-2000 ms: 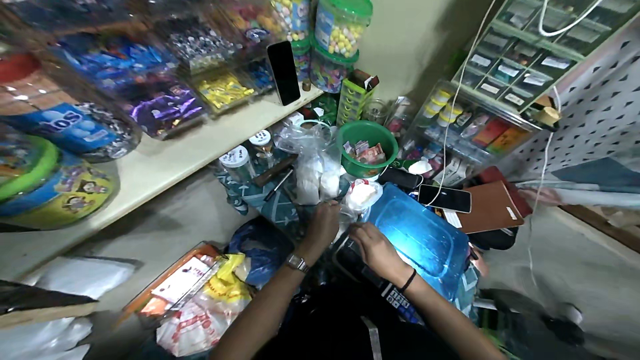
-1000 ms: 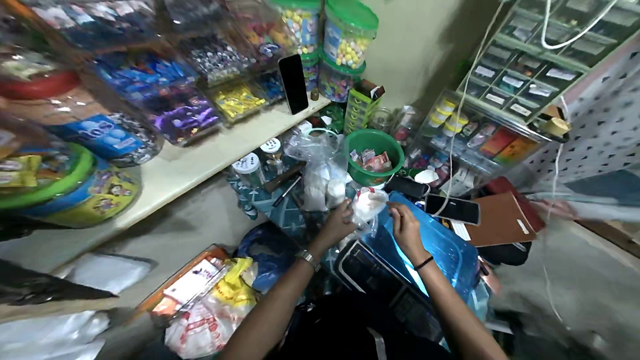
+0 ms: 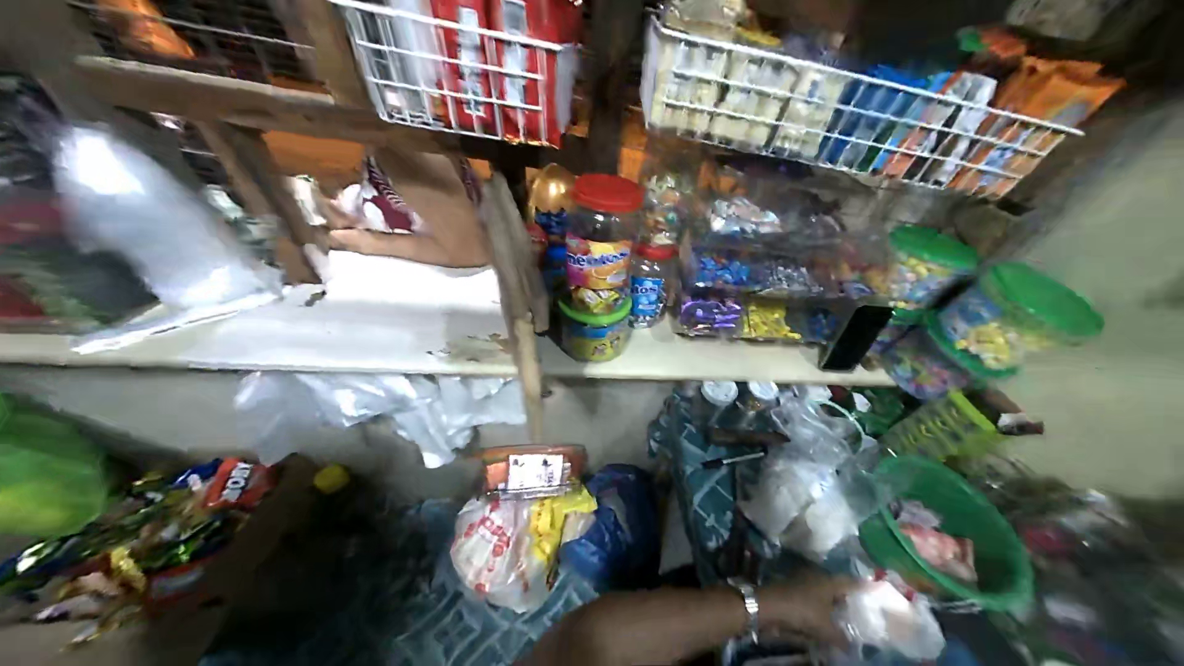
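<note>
My left hand [image 3: 819,610], with a metal watch on the wrist, reaches in from the bottom, blurred. Its fingers are closed on a small white plastic bag [image 3: 893,622] with some red on it. Just beyond stands a green plastic basin [image 3: 1008,555] with banknotes [image 3: 939,552] inside. Clear plastic bags [image 3: 805,504] lie left of the basin, and a pen [image 3: 733,460] rests on the patterned cloth [image 3: 698,499]. My right hand is out of view.
Another person's forearm [image 3: 416,248] rests on the white counter [image 3: 398,319]. Candy jars [image 3: 599,250] and a black phone [image 3: 856,338] stand along it. A wooden post [image 3: 525,370] crosses its edge. Wire baskets [image 3: 860,111] of packets hang above. Filled plastic bags [image 3: 504,555] sit below.
The view has swung left and up, bringing in the other person and the hanging baskets. My right hand, seen over the blue lid earlier, has left the view.
</note>
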